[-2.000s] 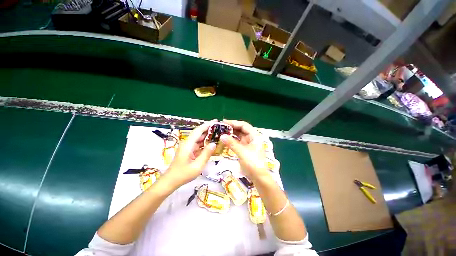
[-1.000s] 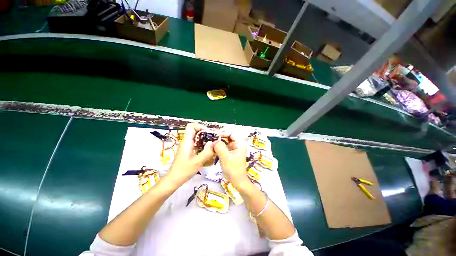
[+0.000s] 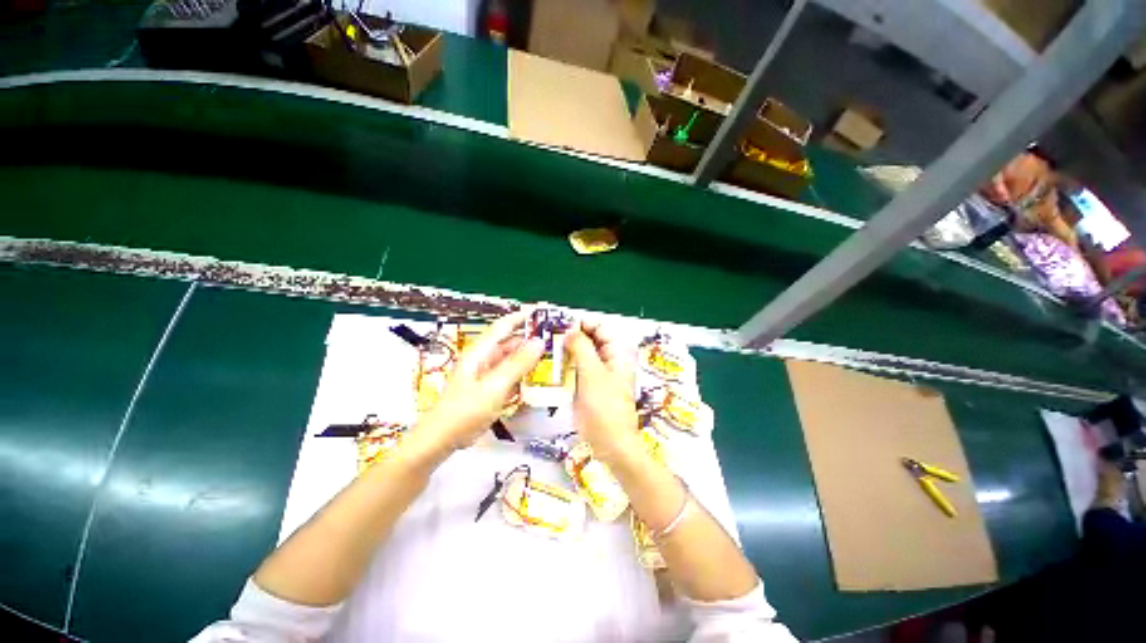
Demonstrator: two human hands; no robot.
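Observation:
My left hand [image 3: 480,387] and my right hand [image 3: 605,387] meet above the back of the white sheet [image 3: 415,584]. Between them they hold one half-assembled unit [image 3: 547,374], with a dark part and wires at its top and yellow below. My fingers cover its sides, and fine detail is blurred. Several pale oval units with yellow inside and red and black wires lie on the sheet around my hands, one of them in front [image 3: 543,502]. A black strip [image 3: 342,431] sticks out beside a unit at the left.
A cardboard pad [image 3: 880,484] with yellow-handled pliers [image 3: 931,485] lies right of the sheet. The green conveyor belt [image 3: 440,226] beyond the worn metal edge carries a unit [image 3: 593,240]. A slanted metal post [image 3: 905,189] rises at the right. A person's arm [image 3: 1108,487] shows at the right edge.
The held unit has turned, so its yellow part now shows below the dark part. The unit on the belt has moved right. Another person's hand and sleeve have come further in at the right edge.

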